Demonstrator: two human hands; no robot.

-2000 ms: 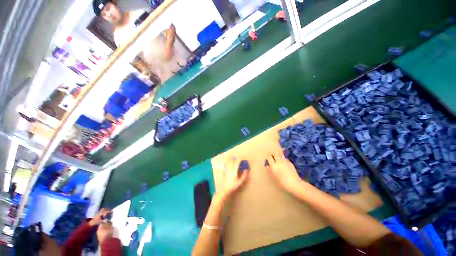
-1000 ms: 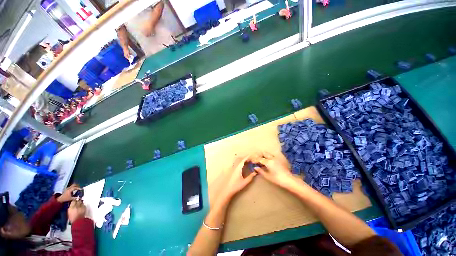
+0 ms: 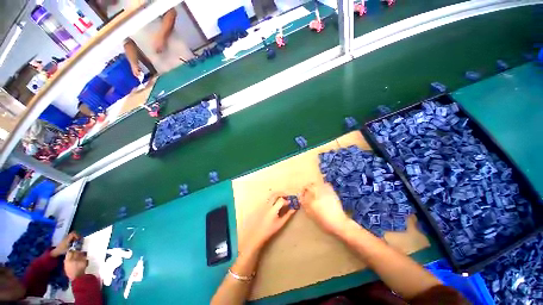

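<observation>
My left hand (image 3: 265, 221), with a bracelet at the wrist, holds a small dark blue plastic part (image 3: 292, 202) at its fingertips over the cardboard mat (image 3: 286, 256). My right hand (image 3: 321, 205) is close to the right of that part, fingers bent down; whether it touches or holds a part cannot be told. A loose pile of blue-grey parts (image 3: 369, 190) lies on the right of the cardboard. A black tray full of parts (image 3: 458, 179) stands right of the pile.
A black phone (image 3: 218, 236) lies left of the cardboard. Beyond is the green conveyor belt (image 3: 268, 128) with spaced single parts. A second black tray (image 3: 186, 125) is across it. A blue bin (image 3: 461, 281) is at lower right. A neighbour's hands (image 3: 72, 256) work at left, by white scraps (image 3: 115, 265).
Two seconds ago my hands were apart, each with a dark part; one second ago they met around a part. Now the right fingers are slightly back from it. The view has shifted.
</observation>
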